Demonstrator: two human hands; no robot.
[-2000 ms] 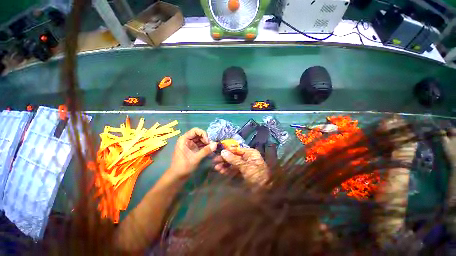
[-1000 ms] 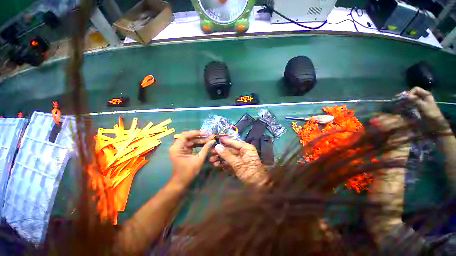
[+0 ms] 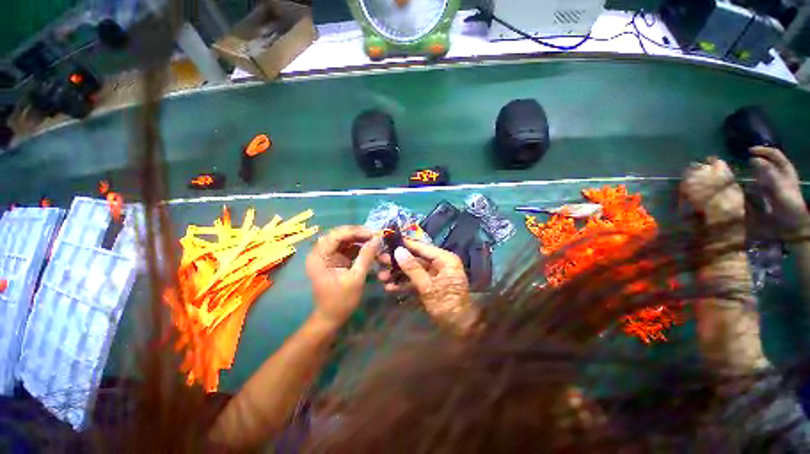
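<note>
My left hand and my right hand meet at the middle of the bench, fingertips close together. Between them is a small black part with a bit of orange at its top, pinched mainly by my right thumb and fingers. My left fingertips touch or nearly touch it; the exact grip is too small to tell. Yellow-orange strips lie in a fanned pile left of my left hand. Black parts and crinkled clear bags lie just beyond my right hand. Hair blurs the lower part of the view.
Black rounded units, small black-and-orange pieces and a black piece with an orange loop stand along the belt. White trays lie left. A red-orange heap with a slim tool lies right. Another person's hands are at far right.
The orange piece in my fingers has gone from plainly visible to a small bit on the black part. The other person's hands have reached in at right. The view has shifted slightly.
</note>
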